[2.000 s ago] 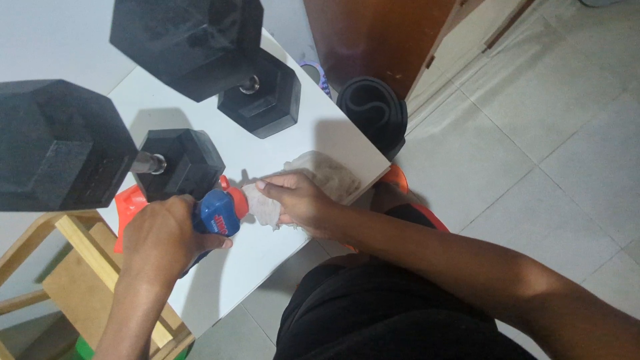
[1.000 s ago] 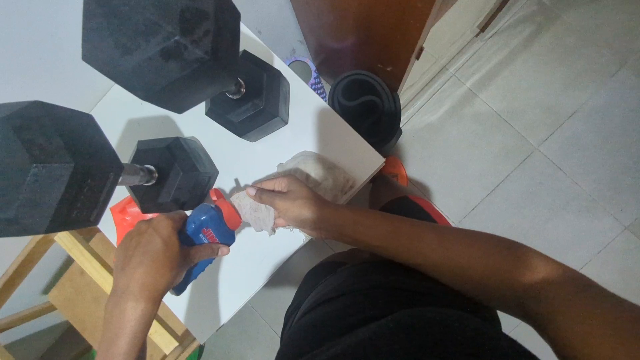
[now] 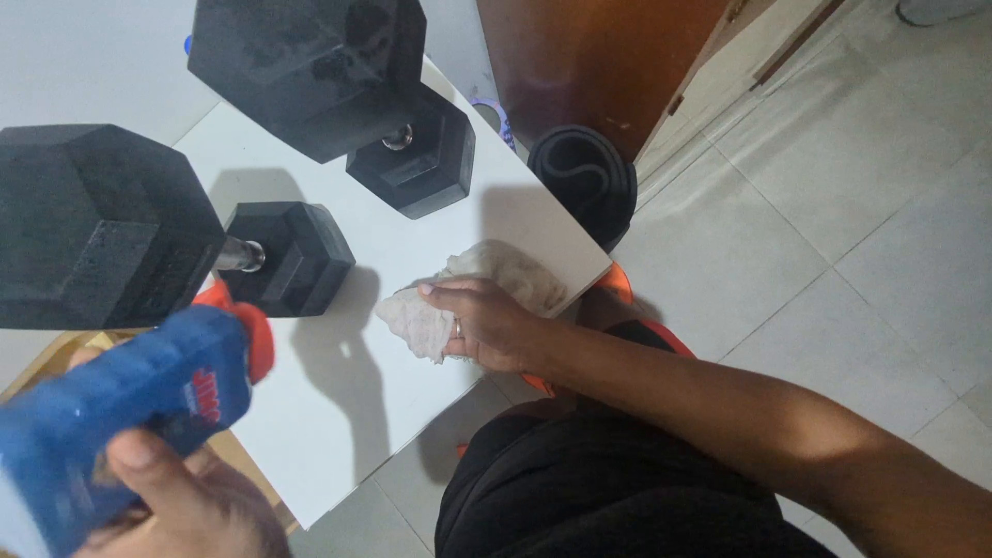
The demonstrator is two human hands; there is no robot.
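My left hand (image 3: 178,496) grips a blue plastic bottle (image 3: 132,411) with a red cap, raised at the lower left and tilted with the cap toward the upper right. A pale, crumpled cloth (image 3: 418,322) is held between the thumb and fingers of my right hand (image 3: 488,322), over the white tabletop (image 3: 310,434). Behind that hand lies a second bunch of stained whitish cloth (image 3: 508,267); whether the two are one piece I cannot tell. Two black hex dumbbells stand on end, one at the left (image 3: 101,225) and one farther back (image 3: 310,70).
A rolled black mat (image 3: 581,182) stands beyond the table's right corner, near a brown wooden door (image 3: 589,62). Below the left edge is a wooden frame (image 3: 248,473), partly hidden. Grey floor tiles (image 3: 775,271) extend to the right.
The blue bottle, earlier beside the cloth with its cap close to it, has moved away to the left and up toward the camera in my left hand. My right hand still holds the cloth.
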